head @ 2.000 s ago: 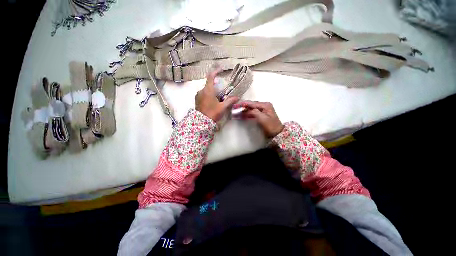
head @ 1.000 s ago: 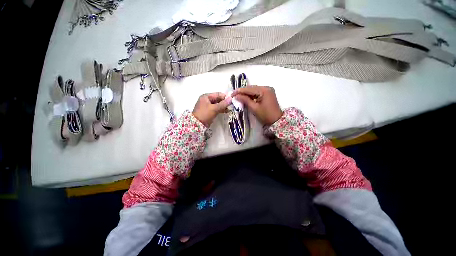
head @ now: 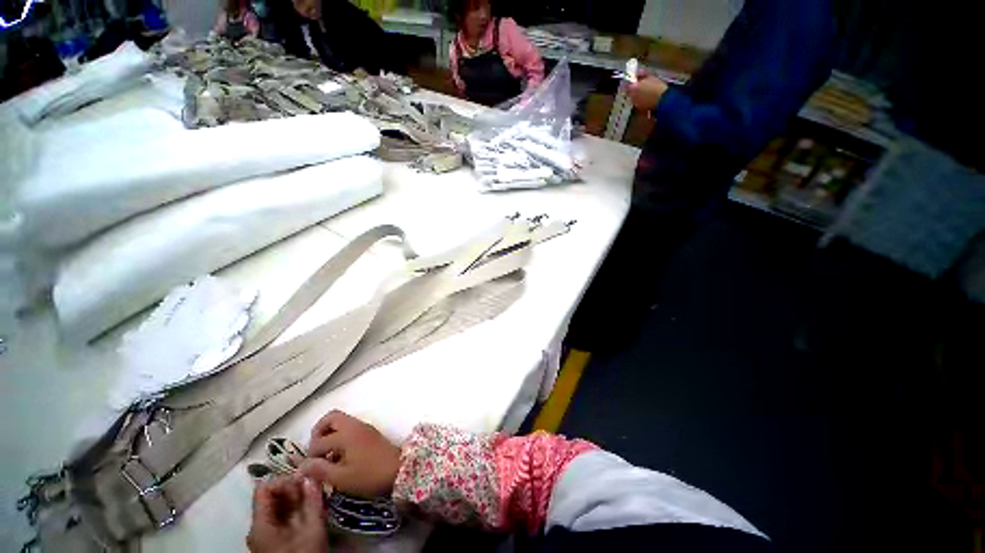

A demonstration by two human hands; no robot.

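A folded strap bundle [head: 365, 516] lies at the near edge of the white table, its looped ends showing above and below my hands. My right hand [head: 354, 454] is over its middle with the fingertips closed on it. My left hand [head: 287, 516] is at its left side, fingertips pinched at the middle close to the right fingertips, and is cut off by the bottom edge. The fingers hide the bundle's middle; no white band can be made out there. Long beige straps [head: 313, 362] with metal hooks and buckles lie just beyond.
Loose white strips [head: 189, 335] lie left of the straps. Large white rolls [head: 227, 232], a bag of white pieces [head: 524, 151] and a strap heap [head: 270, 81] are farther back. A person in dark blue [head: 713, 119] stands at the right side; other people are behind the table.
The view has swung up and to the right, showing the room; the finished bundles are out of view. Earlier the hands brought a white band round the bundle; they are still together at its middle.
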